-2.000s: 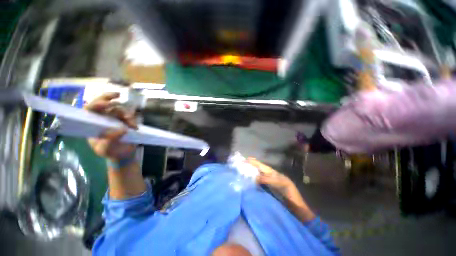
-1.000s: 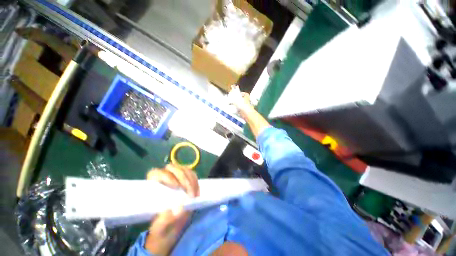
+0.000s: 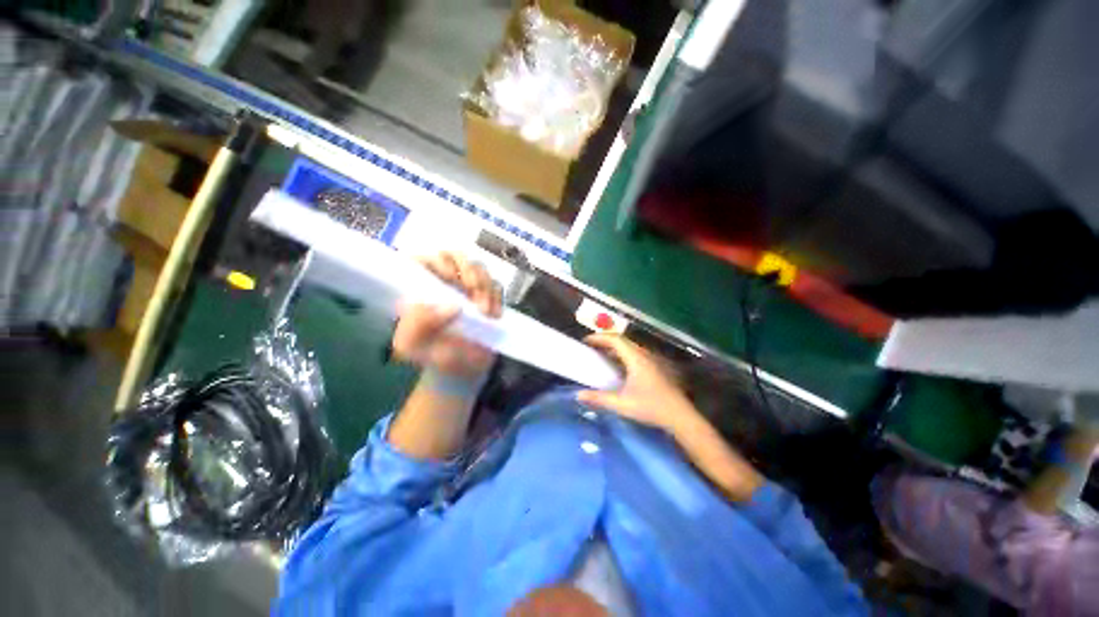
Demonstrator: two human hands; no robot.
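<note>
A long white bar [image 3: 362, 263] lies diagonally in front of my chest, held in the air over the side bench. My left hand [image 3: 448, 316] is closed around its middle, with fingers over the top face and the wrist below. My right hand [image 3: 636, 383] is at the bar's near right end, with fingers touching that end. The bar's far left end reaches over a blue parts bin [image 3: 350, 199] that holds small metal parts and partly hides it.
A cardboard box of clear plastic wrap [image 3: 548, 103] stands beyond the bench. The large grey housing [image 3: 892, 133] with a red-orange bar [image 3: 832, 301] is at right. Bagged cable coils [image 3: 223, 452] lie at left. A red button [image 3: 604, 322] is near my right hand. A pink sleeve [image 3: 964, 536] is at lower right.
My right hand has come back from the cardboard box to the bar's right end. The clear wrap it held is gone from it. The bar has tilted, its left end now farther away.
</note>
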